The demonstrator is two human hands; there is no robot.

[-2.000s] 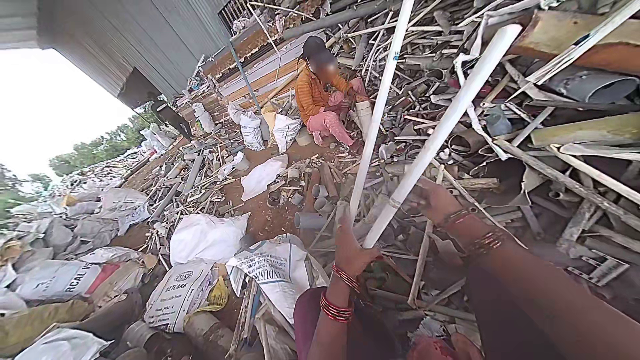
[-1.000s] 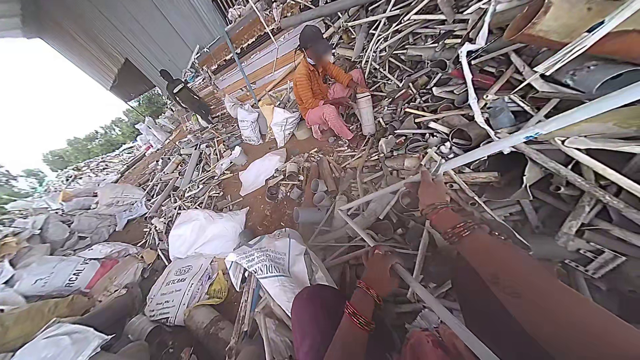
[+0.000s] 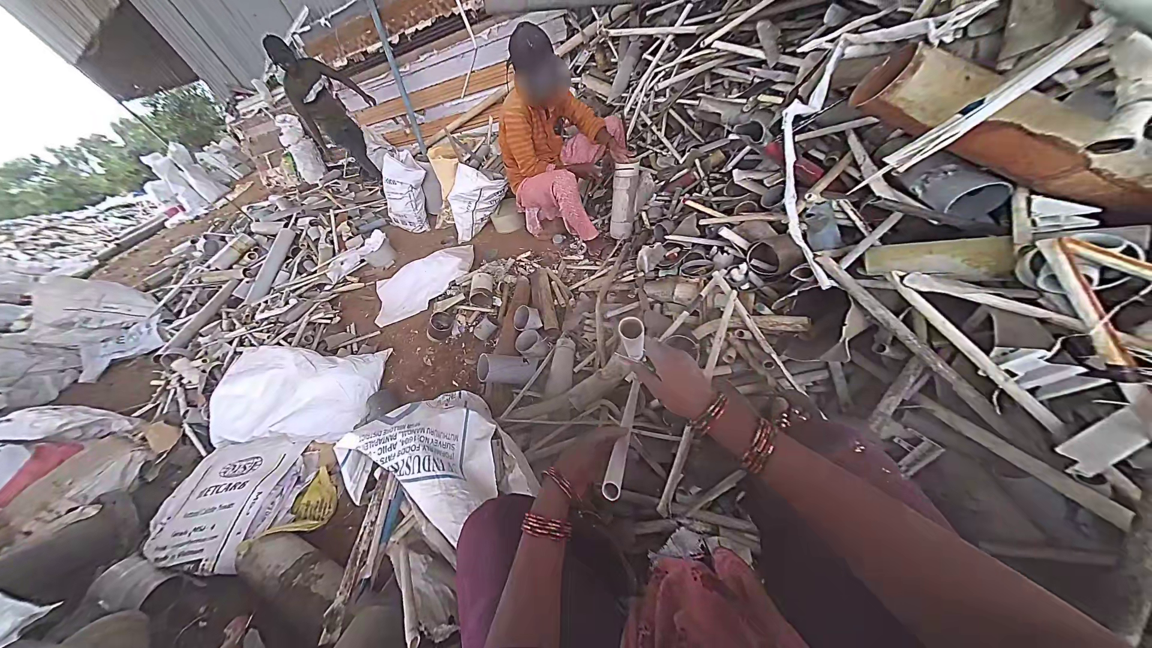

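Note:
My right hand (image 3: 675,382) has its fingers around a short white plastic pipe piece (image 3: 632,338), whose round end faces up. Just below it, a longer pale pipe (image 3: 621,441) slants down with its round end showing. Beside that pipe is my left hand (image 3: 589,461), blurred, its fingertips close to the pipe; whether they grip it I cannot tell. Red and gold bangles circle both wrists. Under and around both hands lie loose sticks and scrap pipe lengths.
A seated person in an orange top (image 3: 535,135) has a hand at an upright pipe (image 3: 624,200). Another person (image 3: 319,103) stands farther back. White sacks (image 3: 297,391) and a printed sack (image 3: 427,459) lie at left. Scrap pipes are heaped at right, with a large brown pipe (image 3: 990,117).
The long white pipes seen in my hands earlier are out of them. My right hand now has a short pipe piece. The standing person at the back has changed posture, with arms spread.

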